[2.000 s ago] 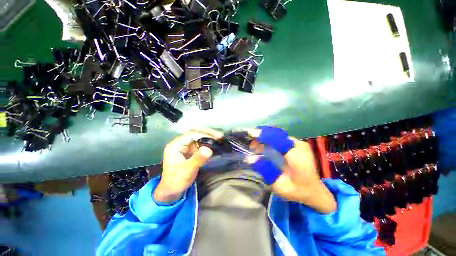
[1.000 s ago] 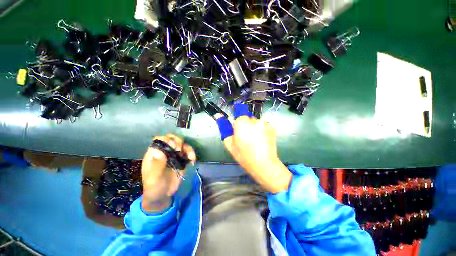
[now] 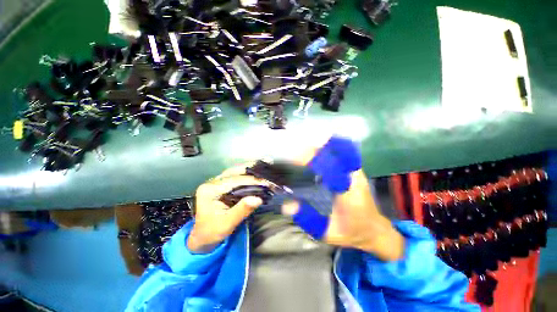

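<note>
My left hand (image 3: 223, 210) holds a small dark workpiece (image 3: 245, 194) in its fingertips, over my lap just below the bench edge. My right hand (image 3: 348, 201), with blue bands on two fingers, is blurred and close beside it, with a dark item (image 3: 278, 173) between the hands. I cannot tell whether that is a binder clip or part of the workpiece. A big heap of black binder clips (image 3: 244, 73) with silver wire handles lies on the green bench in front of me.
A white sheet (image 3: 476, 67) with two short dark items lies on the bench at right. A red tray (image 3: 519, 277) with dense black rows is below the bench at right. A brown box (image 3: 128, 237) of small dark pieces is below at left. A yellow clip (image 3: 18, 129) lies far left.
My right hand has come back from the front of the clip heap to my left hand. My left hand has moved slightly right and still holds the dark workpiece. The head view has shifted.
</note>
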